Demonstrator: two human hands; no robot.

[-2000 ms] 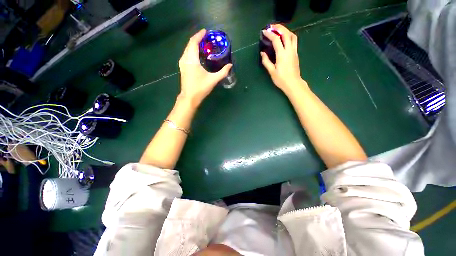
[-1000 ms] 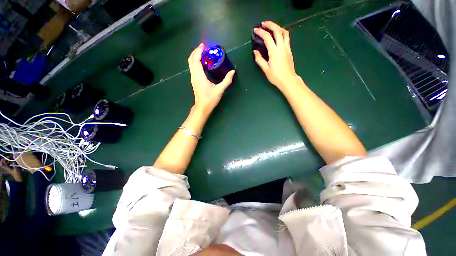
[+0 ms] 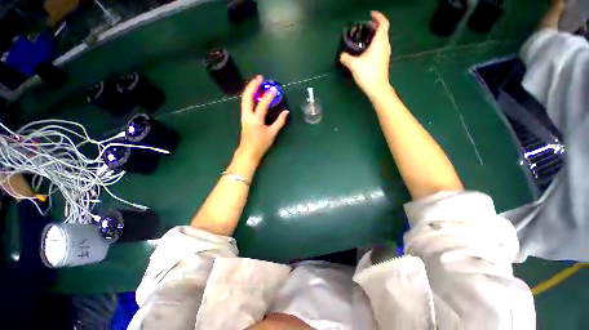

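My left hand (image 3: 258, 122) is around a black cylindrical unit (image 3: 278, 111) at mid-bench, with its fingers over the domed top, which glows blue and red. My right hand (image 3: 371, 61) holds another black unit (image 3: 357, 40) farther out and to the right, its round top unlit. A small clear bottle with a white stick (image 3: 312, 113) stands between the hands, touching neither. Whether the units rest on the bench is hard to tell.
White cables (image 3: 58, 167) tangle at left beside black units (image 3: 152, 132). A white tub (image 3: 74, 245) is at near left. An unlit unit (image 3: 223, 69) stands beyond my left hand. A dark tray (image 3: 526, 122) and a person's pale sleeve (image 3: 558, 77) are at right.
The right-hand unit's unlit top is now exposed, with my fingers at its side. My left fingers have moved over the lit top. The clear bottle has come into view between the hands.
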